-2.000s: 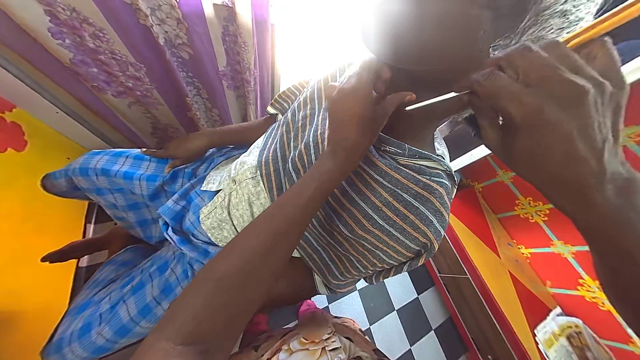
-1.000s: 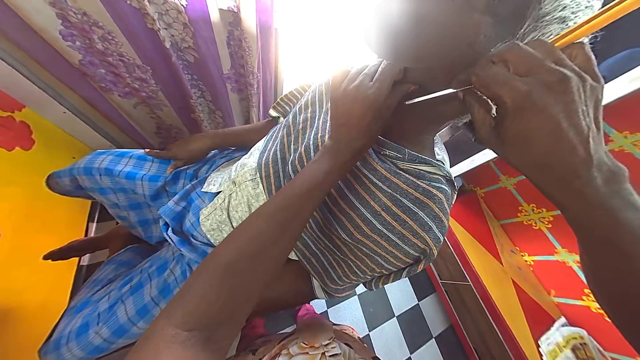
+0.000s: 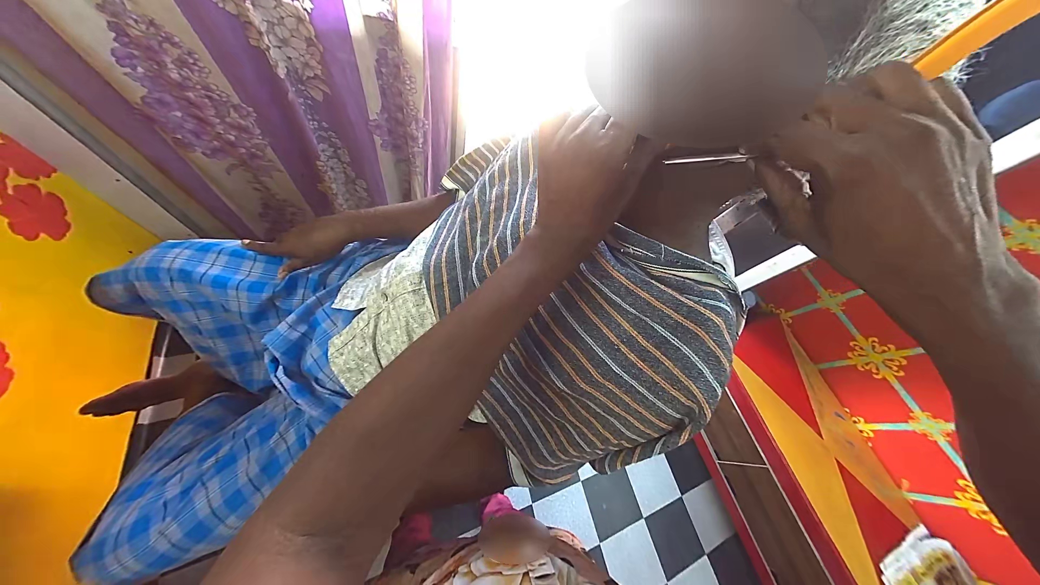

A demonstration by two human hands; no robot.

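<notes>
A seated person in a striped shirt and blue checked cloth leans back, the face blurred. My left hand rests at the near side of the jaw and neck, its fingers against the skin. My right hand is at the other side of the neck, fingers closed on a thin metal blade, likely a razor, which lies along the skin under the jaw. Its handle is mostly hidden by my fingers.
Purple floral curtains hang by a bright window. A yellow panel stands at the left, a red patterned panel at the right. Below are a checkered floor, another person and a crumpled printed packet.
Both hands stay at the neck with only small shifts of the fingers. The person's posture is much the same.
</notes>
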